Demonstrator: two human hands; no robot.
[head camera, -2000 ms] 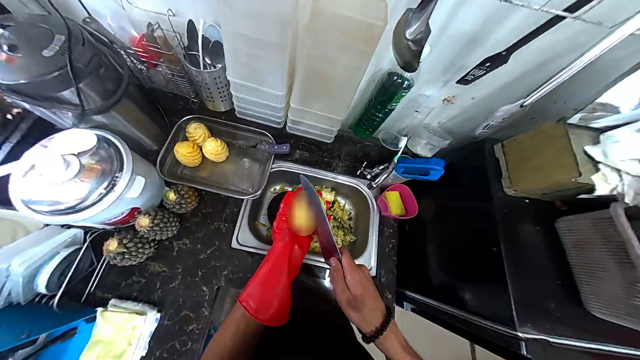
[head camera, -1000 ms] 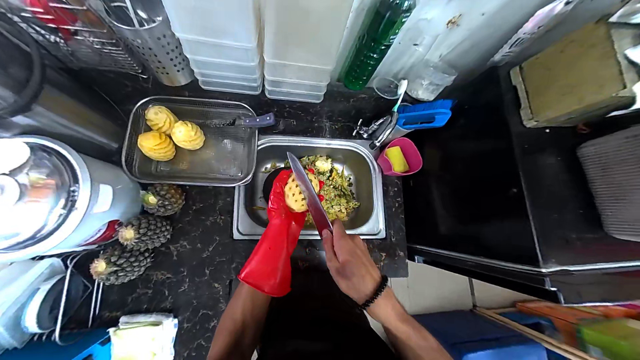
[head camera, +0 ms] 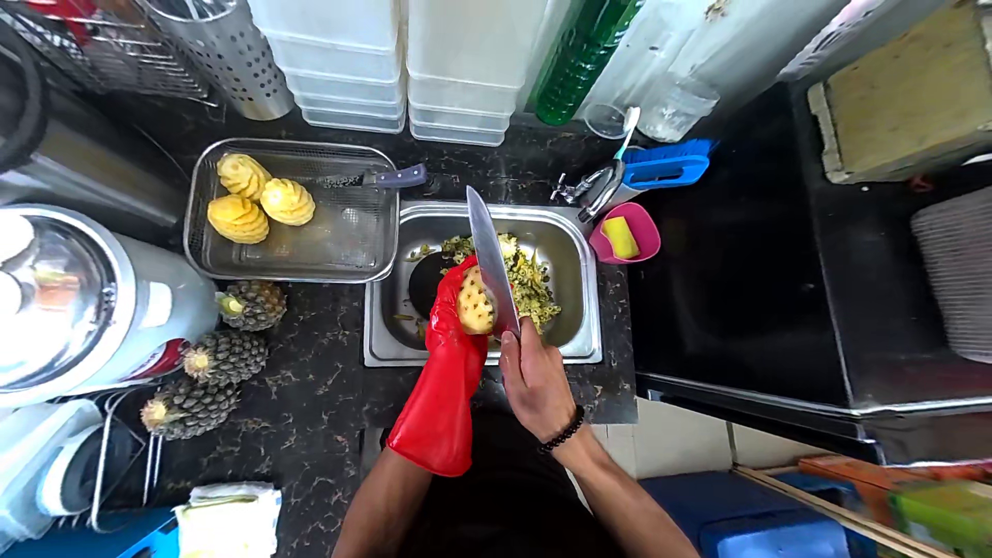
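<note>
My left hand (head camera: 452, 329), in a long red rubber glove, holds a peeled pineapple (head camera: 474, 302) with rows of dark eyes over the sink (head camera: 593, 310). In my bare right hand (head camera: 536, 376) is the handle of a large knife (head camera: 493, 260); its blade lies along the right side of the fruit, tip pointing away from me. Green and yellow peelings (head camera: 535, 287) lie in the basin below. Left of the sink, a metal mesh tray (head camera: 333, 267) holds three carved pineapples (head camera: 287, 201) and a small knife (head camera: 399, 177). Several unpeeled pineapples (head camera: 226, 358) lie on the counter.
Stacked plastic containers (head camera: 465, 93) and a green bottle (head camera: 585, 70) stand behind the sink. Near the faucet (head camera: 601, 190) are a blue brush (head camera: 666, 167) and a pink holder (head camera: 649, 236) with a yellow sponge (head camera: 621, 237). A large steel-lidded appliance (head camera: 132, 310) stands at left.
The pineapple's eye-dotted side shows clearly now; it was blurred two seconds ago. Both hands keep hold of the fruit and knife over the sink. The view has moved closer.
</note>
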